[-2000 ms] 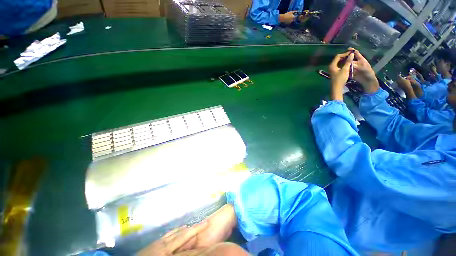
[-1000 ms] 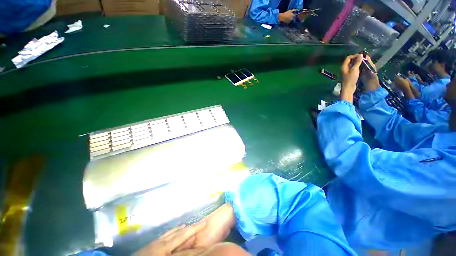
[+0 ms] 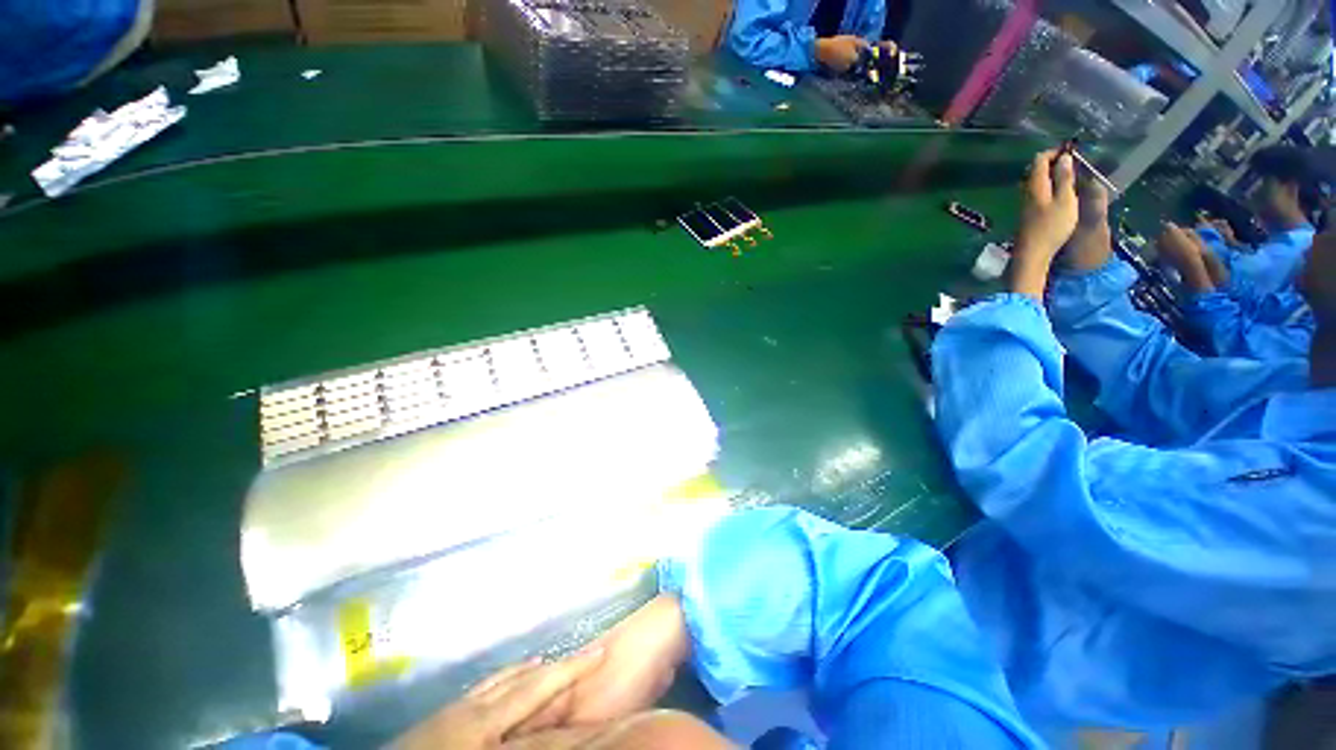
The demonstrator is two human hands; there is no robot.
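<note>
My right hand [image 3: 633, 658] lies at the bottom edge below the silvery sheet, its blue sleeve coming in from the right. My left hand [image 3: 466, 715] is against it, partly covered and cut off by the frame. No object shows in either hand; the fingers overlap and their grip is unclear. The silvery liner sheet [image 3: 484, 462] lies in front of me, held by yellow tape [image 3: 359, 645] with handwriting. A white sticker strip [image 3: 462, 378] with rows of small bars lies along its far edge.
A group of dark screen modules [image 3: 720, 221] with orange tails lies on the green belt. Amber tape [image 3: 52, 586] is at left. Clear trays [image 3: 586, 62] and crumpled paper [image 3: 106, 139] lie beyond. A neighbour's sleeves [image 3: 1011, 381] are close on the right.
The screen modules have moved right along the belt. The neighbour's hands have shifted right, holding a dark piece. My hands have hardly moved.
</note>
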